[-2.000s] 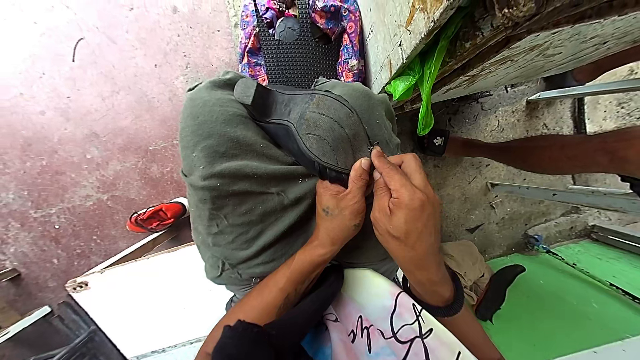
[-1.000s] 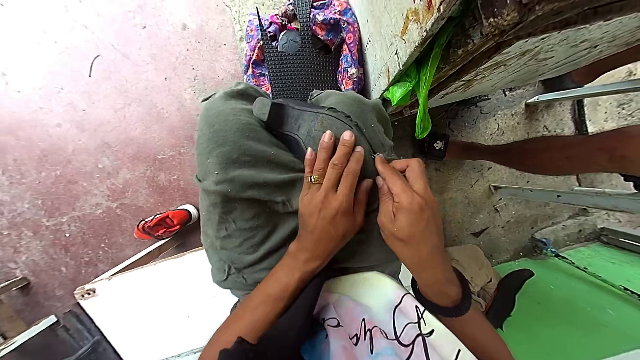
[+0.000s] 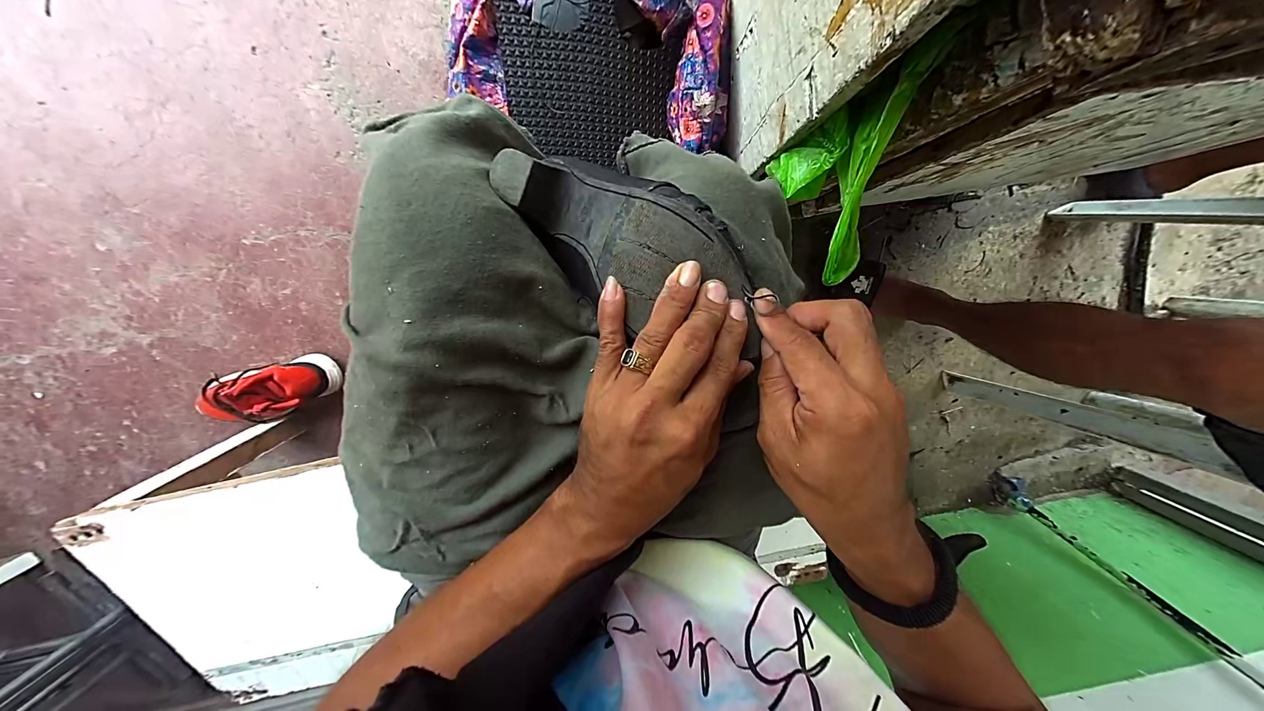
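A black heeled shoe [image 3: 652, 232] lies sole up across the lap, on a grey-green cloth [image 3: 444, 316]. Its heel points to the upper left. My left hand [image 3: 657, 415], with a ring on one finger, rests flat over the toe part of the sole, fingers extended. Against the shoe's right edge, my right hand [image 3: 834, 395] pinches a small, thin, dark curved piece [image 3: 760, 297] between thumb and forefinger; whether it is thread, wire or a needle I cannot tell. The toe end is hidden under my hands.
A red shoe [image 3: 267, 390] lies on the floor at left. Ahead is a black textured mat [image 3: 563, 89] with patterned fabric [image 3: 699, 84] beside it. A green plastic bag [image 3: 857, 168] hangs from a worn wooden edge at right. Another person's leg [image 3: 1066, 346] extends in from the right.
Two seconds ago both hands pinched at the shoe's edge. My left hand has since spread flat over the sole; my right hand stays by the edge.
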